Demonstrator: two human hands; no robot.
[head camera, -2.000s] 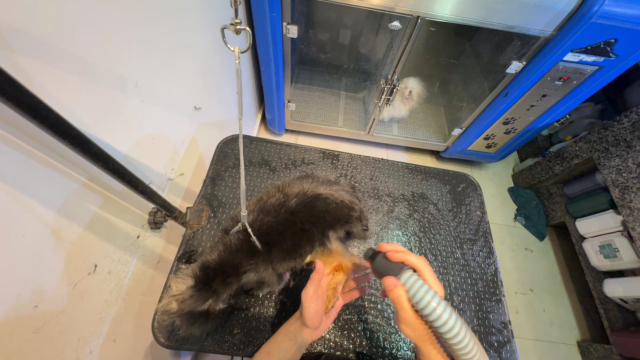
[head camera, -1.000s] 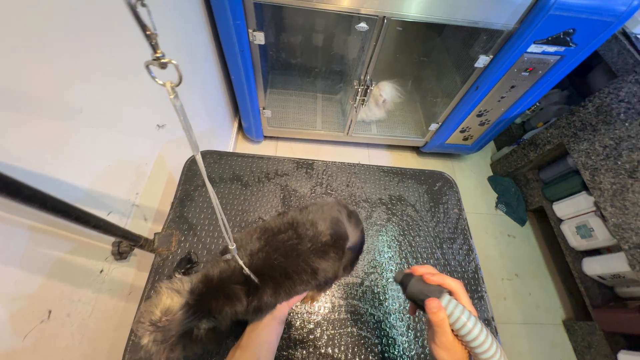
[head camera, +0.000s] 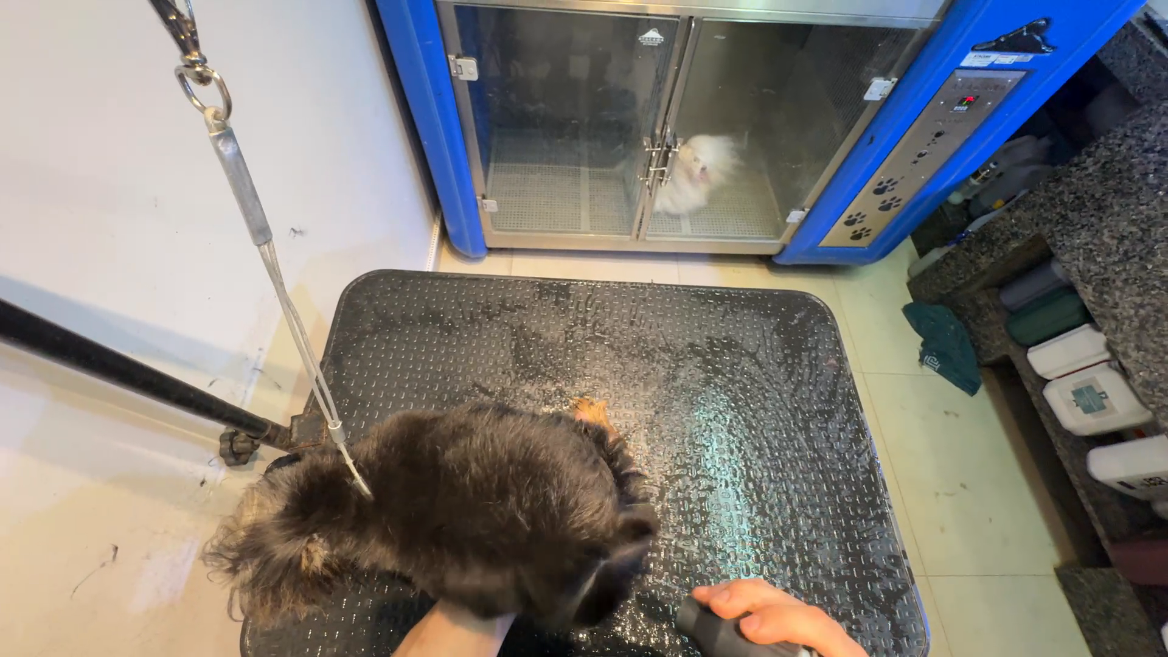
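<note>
A dark, long-haired dog (head camera: 493, 502) with tan paws stands on the wet, black, textured grooming table (head camera: 730, 365). Around its neck area runs a thin grooming loop (head camera: 292, 319), which hangs from a metal clip (head camera: 192, 68). My left hand (head camera: 456, 631) reaches in from the bottom edge under the dog's body; its fingers are hidden, so their hold cannot be seen. At the lower right, my right hand (head camera: 776, 616) is closed around the black nozzle (head camera: 716, 630) of a dryer hose, beside the dog's rear and apart from it.
Behind the table stands a blue drying cabinet (head camera: 949, 137) with closed glass doors and a fluffy white dog (head camera: 693, 173) inside. A black arm (head camera: 137, 365) with a knob is at the left. Bottles (head camera: 1095, 399) fill a shelf under a granite counter (head camera: 1086, 182). A green cloth (head camera: 944, 347) lies on the floor.
My left hand has gone from the dog's tan leg to under its body. The nozzle, earlier at that leg, has moved away to the right. The view has shifted.
</note>
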